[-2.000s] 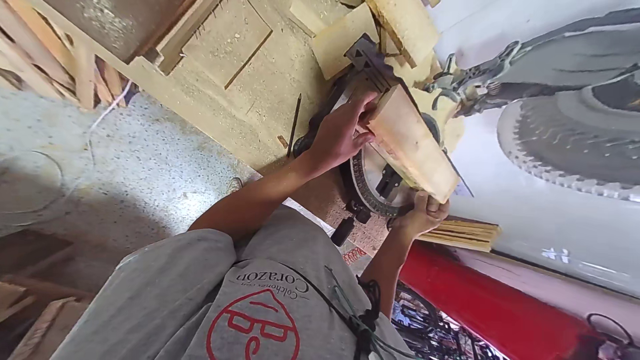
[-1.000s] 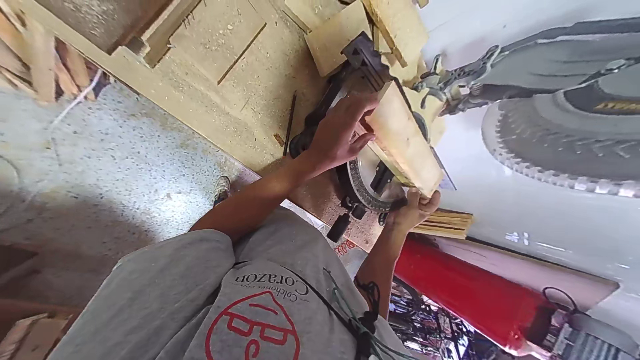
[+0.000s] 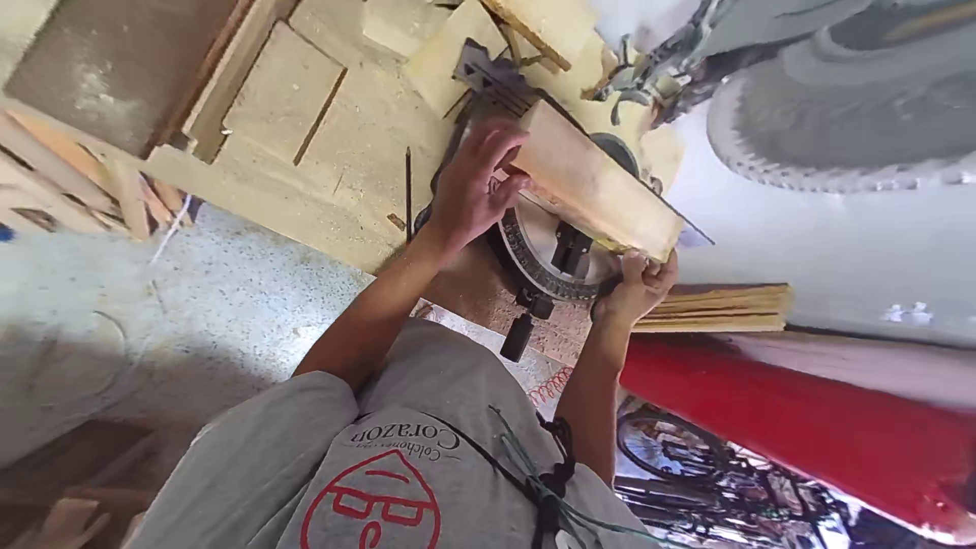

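Observation:
A thick pale wooden block (image 3: 598,183) lies slantwise across the round base of a miter saw (image 3: 537,267), whose curved scale and front handle show. My left hand (image 3: 476,183) holds the block's upper left end, with fingers and thumb bent against its near edge. At its lower right end, my right hand (image 3: 640,282) grips the corner between thumb and fingers. Part of a thin dark straight edge sticks out beyond the block's far side. The block hides most of the saw's middle; whether a blade touches it cannot be seen.
A pencil-like dark stick (image 3: 409,194) and a flat board (image 3: 286,91) lie on the dusty wooden bench. Offcuts (image 3: 450,57) sit behind the saw. Thin wood strips (image 3: 713,307) are stacked right of my right hand, above a red panel (image 3: 793,419).
Both hands stay on the block, which keeps about the same place on the saw. Nothing else has plainly changed.

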